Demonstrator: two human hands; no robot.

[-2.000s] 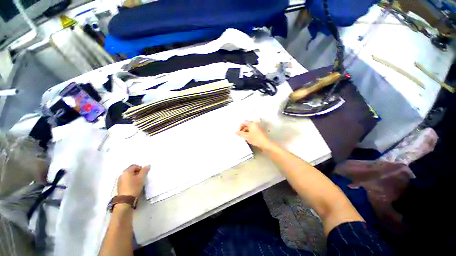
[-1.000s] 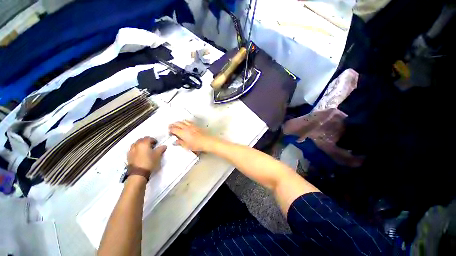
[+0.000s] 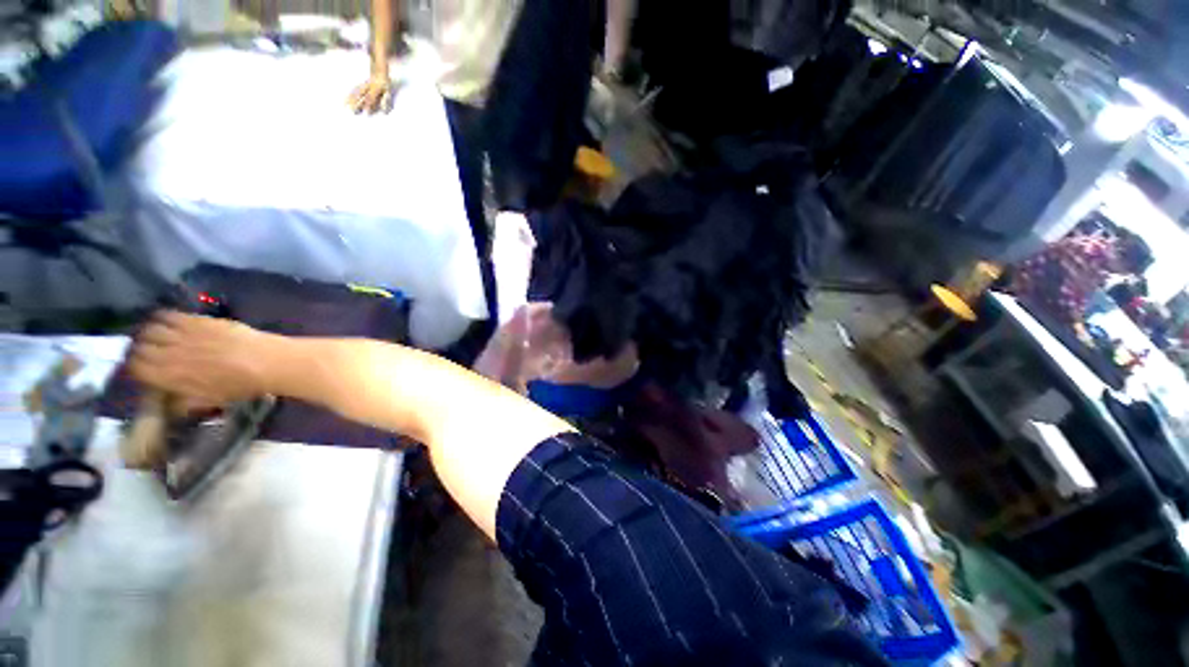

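Observation:
The steam iron [image 3: 215,450] is at the left on the pale ironing table [image 3: 307,521], beside the dark mat [image 3: 280,313]. My right hand [image 3: 196,358] is over the iron's wooden handle [image 3: 146,437], fingers curled around its upper part; the area is blurred. My left hand is not in view. Black scissors [image 3: 52,493] lie at the left edge.
A neighbouring white-covered table [image 3: 300,143] stands behind, with another person's hand [image 3: 373,94] on it. A large pile of black garments [image 3: 691,261], a pink plastic-wrapped bundle [image 3: 535,345] and blue crates [image 3: 848,560] are to the right. A blue padded board [image 3: 78,104] is back left.
The view has swung to the right. My right hand has left the white pieces and moved to the iron's handle. My left hand, the white pieces and the strip stack have left the picture.

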